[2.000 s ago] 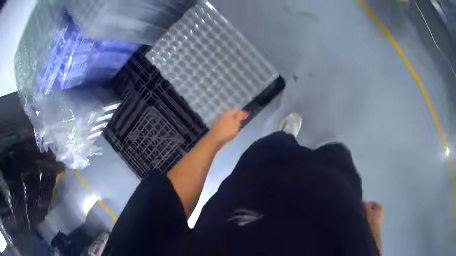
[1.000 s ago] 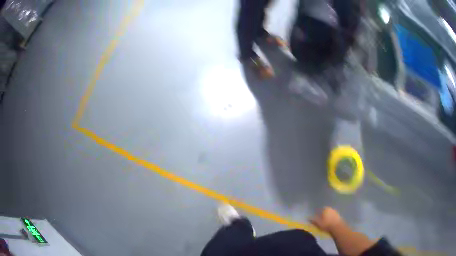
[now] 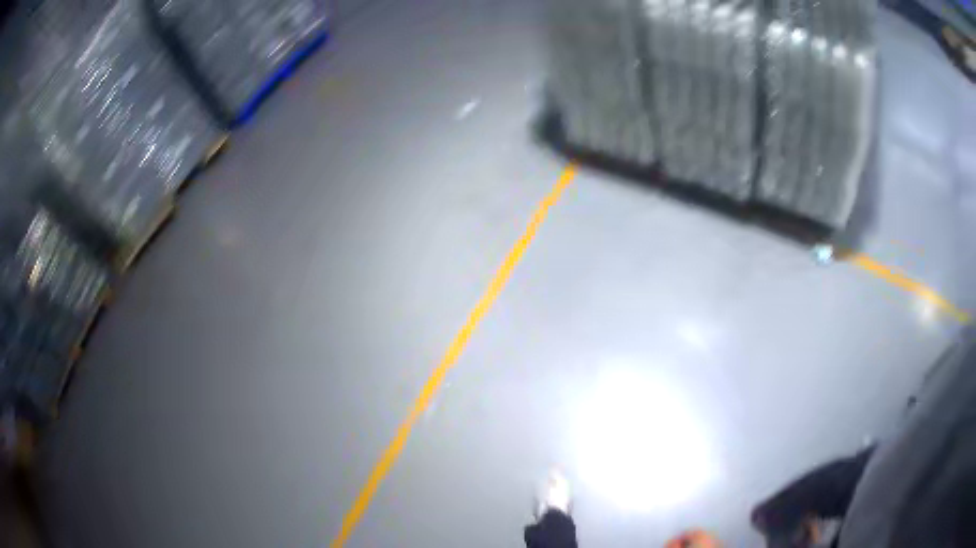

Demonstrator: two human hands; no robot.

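A tall stack of clear grey blister trays (image 3: 706,107) stands upright on a low dark base at the upper right, blurred and cut off by the top edge. A small part of my right hand (image 3: 691,539) shows at the bottom edge, cut off and blurred; whether it holds anything cannot be told. It is far from the stack. My left hand is not in view.
Film-wrapped stacks (image 3: 118,118) stand on pale pallets along the left, with a blue edge (image 3: 280,77) on one. A yellow lane line (image 3: 460,343) crosses the glossy floor. My shoe (image 3: 554,490) is at the bottom. Another person's dark sleeve or leg (image 3: 819,492) shows at lower right.
The view has swung away from the black pallet and tray, then from the yellow ring on the floor. The tall tray stack has come into view. My right hand is now lower, mostly out of frame.
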